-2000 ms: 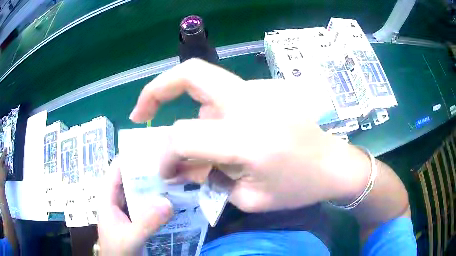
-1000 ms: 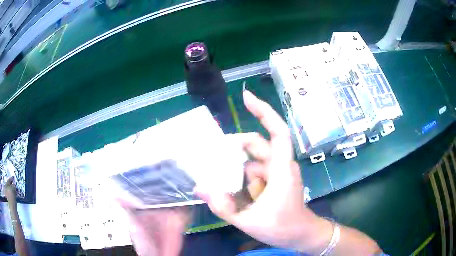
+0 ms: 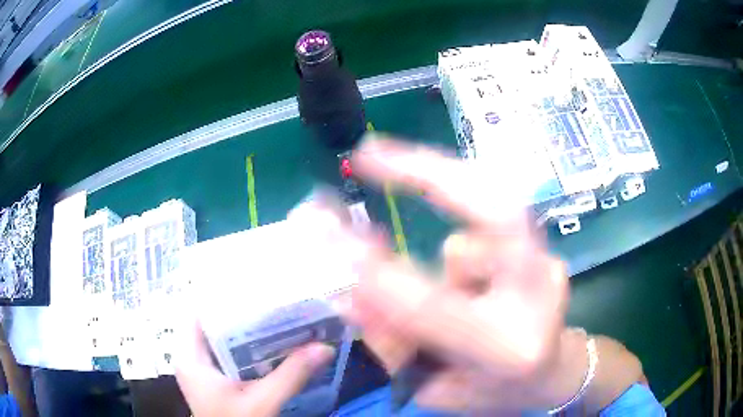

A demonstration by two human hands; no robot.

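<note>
A white retail carton (image 3: 244, 273) with a dark printed panel is held low in front of me, tilted, its lit faces washed out. My left hand (image 3: 257, 387) grips its lower side, the thumb across the printed panel. My right hand (image 3: 481, 301) is strongly blurred at the carton's right end, one finger stretched out to the left and the others partly curled. Whether it touches the carton or has a small tool in its palm cannot be told.
A black heat gun (image 3: 330, 102) with a pink round end lies mid-bench. Overlapping white cartons (image 3: 509, 122) are at right. Several cartons (image 3: 163, 252) stand at left beside a white sheet (image 3: 68, 244) and a heaped black tray (image 3: 20, 252). A slatted wooden rack (image 3: 721, 293) is at far right.
Since a second ago, the carton has come lower and turned, with its printed panel towards me. My left thumb now lies on that panel. My right hand has shifted right and blurred.
</note>
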